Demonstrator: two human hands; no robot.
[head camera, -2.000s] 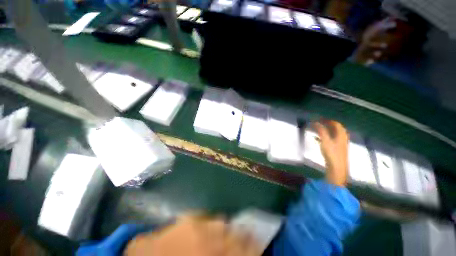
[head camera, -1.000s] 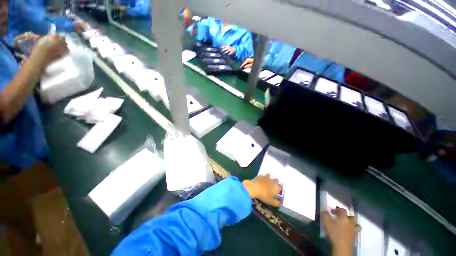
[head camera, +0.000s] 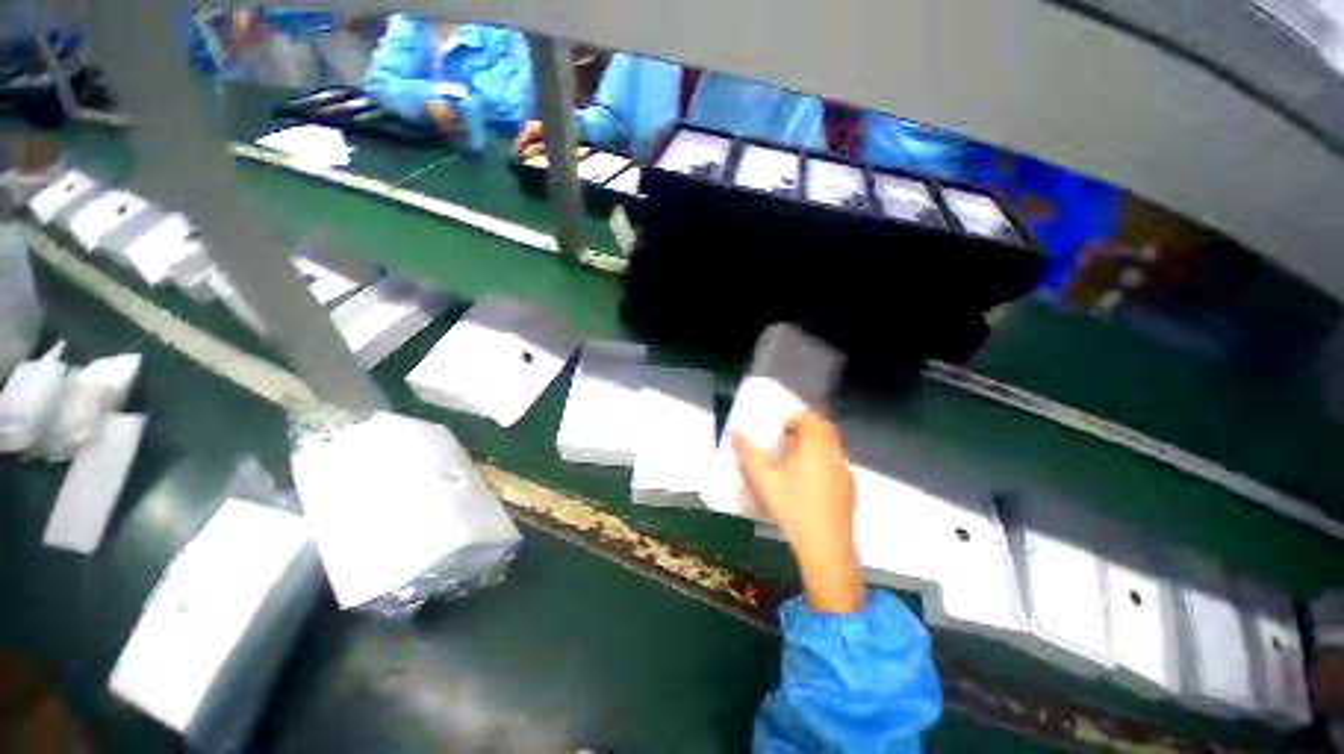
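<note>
My right hand (head camera: 808, 494) reaches over the belt, its blue sleeve coming from the lower edge. Its fingers are closed on a white box (head camera: 767, 405), blurred and tilted above the row. The near end of that box is partly hidden by the fingers. White boxes stand in a close row on the belt, some with a dark round spot, such as one left of my hand (head camera: 494, 358) and one right of it (head camera: 973, 567). My left hand is not in view.
A bagged white bundle (head camera: 398, 508) leans by the post (head camera: 243, 221); another (head camera: 221, 611) lies left of it. Loose white pieces (head camera: 96, 479) lie far left. Stacked black trays (head camera: 826, 273) with white-faced devices stand across the belt. People in blue smocks work beyond.
My left hand has left the picture. My right hand has moved left from the row and now holds a white box raised. The view has turned right, and the neighbour at left is mostly gone.
</note>
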